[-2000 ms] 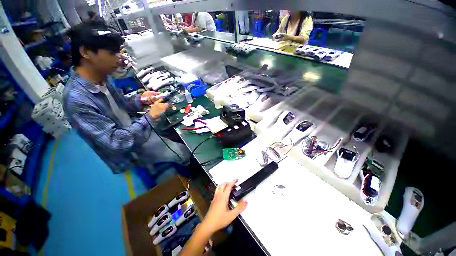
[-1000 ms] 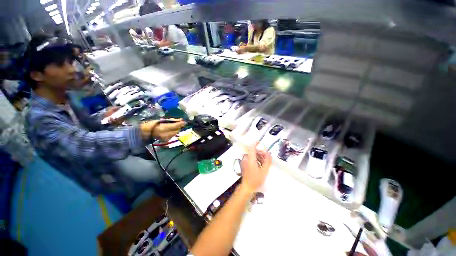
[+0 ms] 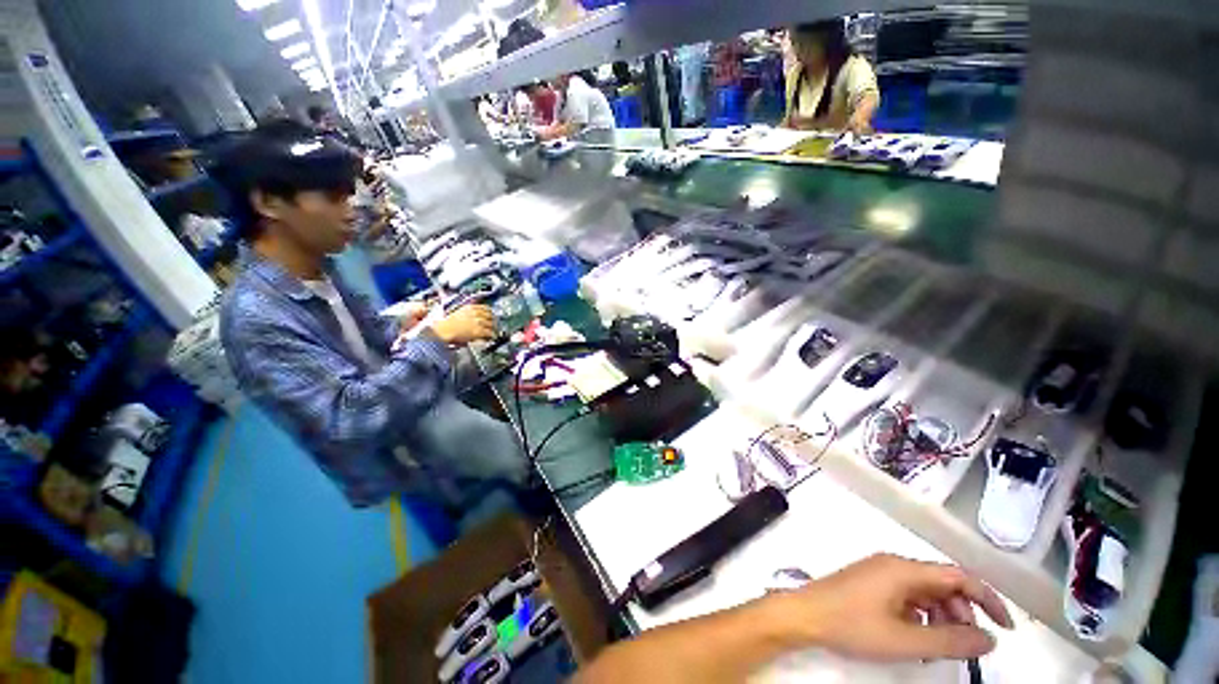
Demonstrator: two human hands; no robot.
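Observation:
My left hand (image 3: 916, 608) reaches in from the bottom over the white work surface (image 3: 869, 532) at the lower right. Its fingers are loosely curled and apart, with nothing visible in them. The thin dark tip of a tool shows just below its fingers at the bottom edge; what holds it is hidden. My right hand is out of the picture. The black electric screwdriver (image 3: 709, 545) lies on the white surface left of my hand. A small metal part (image 3: 789, 579) is partly hidden behind my forearm. A green circuit board (image 3: 647, 462) lies at the sheet's far left corner.
A large translucent tray (image 3: 922, 500) with white shells and wired parts runs behind the work surface. A black box (image 3: 655, 401) with cables stands at the back left. A cardboard box (image 3: 401, 617) of units is below. A person (image 3: 334, 334) works at the left.
My left hand has moved right and towards me, away from the parts near the tray. The right-hand fingers seen at the lower right a second ago are gone. The view has turned left.

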